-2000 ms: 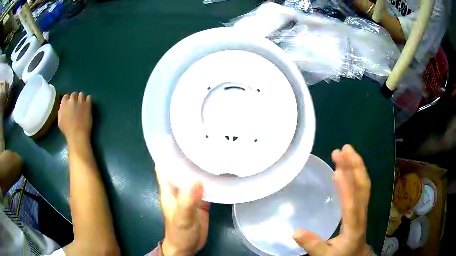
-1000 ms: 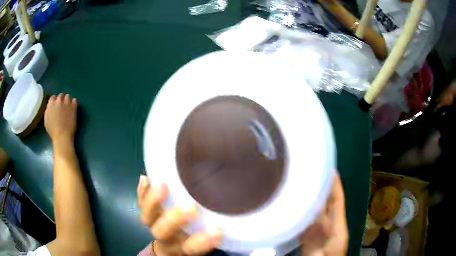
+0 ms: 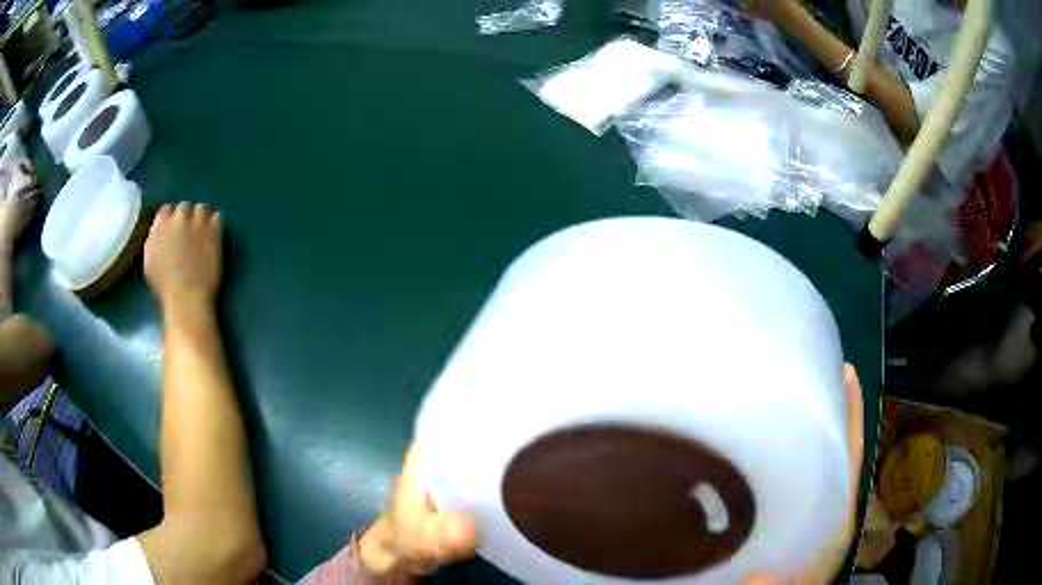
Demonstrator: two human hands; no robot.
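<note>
A white drum-shaped unit with a glossy dark brown disc in its face is held up over the green table, tilted so the brown face points toward me and down. My left hand grips its left lower side, with the thumb showing. My right hand holds its right side, mostly hidden behind the drum. The underside of the drum is hidden.
Clear plastic bags lie at the back right by a cream pole. Another person's forearm rests on the table at left, beside a frosted housing and white drums. A carton of parts stands at lower right.
The unit was first seen from its open side with a white inner disc. It has turned to show the brown disc, then moved lower right and tilted. My right hand, earlier free, holds it.
</note>
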